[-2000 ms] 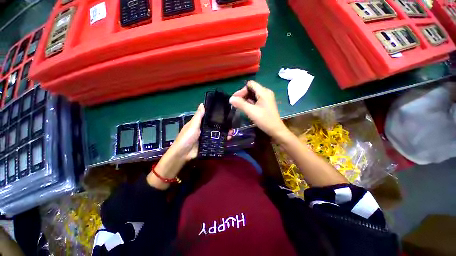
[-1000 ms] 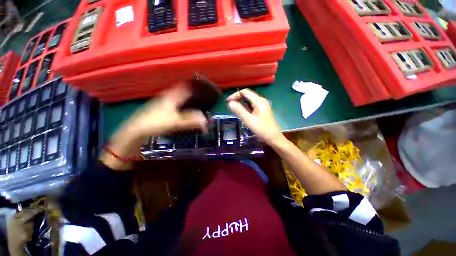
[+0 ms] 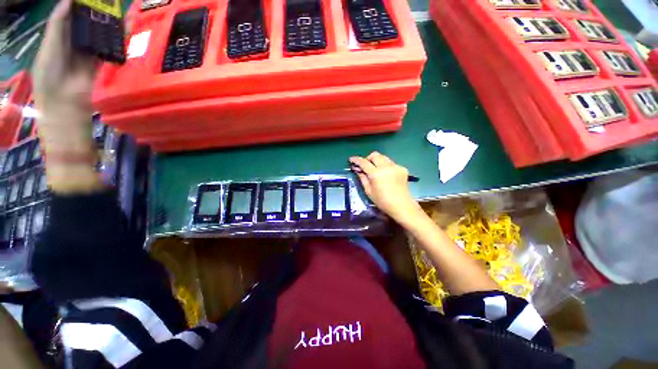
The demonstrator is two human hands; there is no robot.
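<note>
My left hand (image 3: 63, 94) is raised at the upper left and grips a black keypad phone (image 3: 99, 32) with yellow around its screen. My right hand (image 3: 384, 181) rests near the front edge of the green bench, fingers curled around a thin dark stick (image 3: 413, 178); its exact kind is unclear. A clear lens tray (image 3: 270, 229) lies at the bench edge with a row of black-bordered display windows (image 3: 273, 200). Several black keypad phones (image 3: 247, 30) sit in pockets of the red foam tray (image 3: 288, 78) behind it.
A second foam stack (image 3: 505, 108) at right holds gold-beige and silver parts (image 3: 566, 63). A crumpled white piece (image 3: 454, 153) lies between the stacks. Stacked lens trays (image 3: 22, 187) stand at left. A waste bag (image 3: 498, 249) of yellow liners is below the edge at right.
My left hand has moved from the front centre to the upper left and now holds a phone with yellow on it. Another black phone now shows in the foam tray. The lens row is uncovered.
</note>
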